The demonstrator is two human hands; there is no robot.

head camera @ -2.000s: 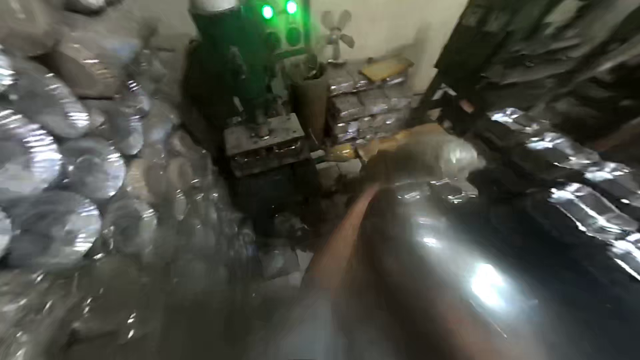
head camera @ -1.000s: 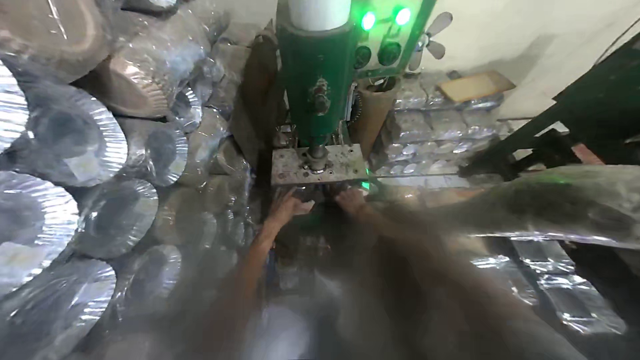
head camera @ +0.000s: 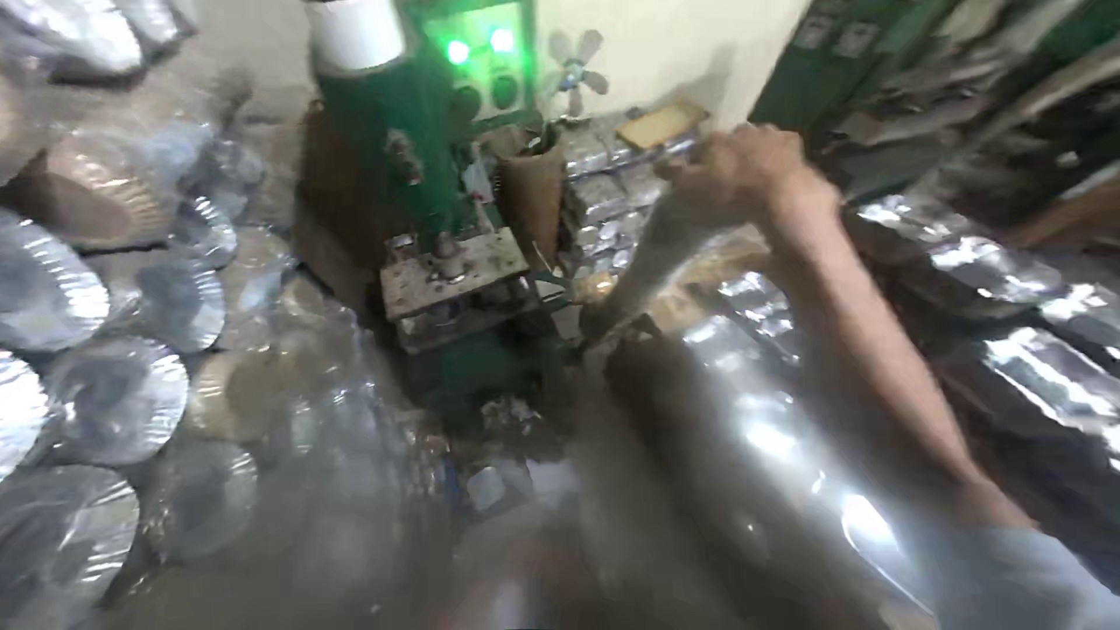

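Observation:
My right hand (head camera: 744, 171) reaches forward from the lower right, its fingers closed on the gathered end of a clear plastic bag (head camera: 669, 241) that hangs below it. A large, shiny plastic-wrapped bundle (head camera: 770, 437) lies under my right forearm, blurred. My left hand cannot be made out; a faint reddish blur shows at the bottom centre. Left of my right hand stands a green press machine (head camera: 376, 149) with a flat metal plate (head camera: 455, 271) and two lit green lamps.
Bagged stacks of foil plates (head camera: 118, 398) fill the left side. A brown bin (head camera: 531, 188), a small fan (head camera: 573, 74) and wrapped foil packs (head camera: 604, 192) stand behind. More foil packs (head camera: 1041, 367) lie at the right, near a brownish blurred shape that may be an arm.
One second ago both hands were at the press plate; now my right hand is raised to the right, holding plastic. The view has shifted.

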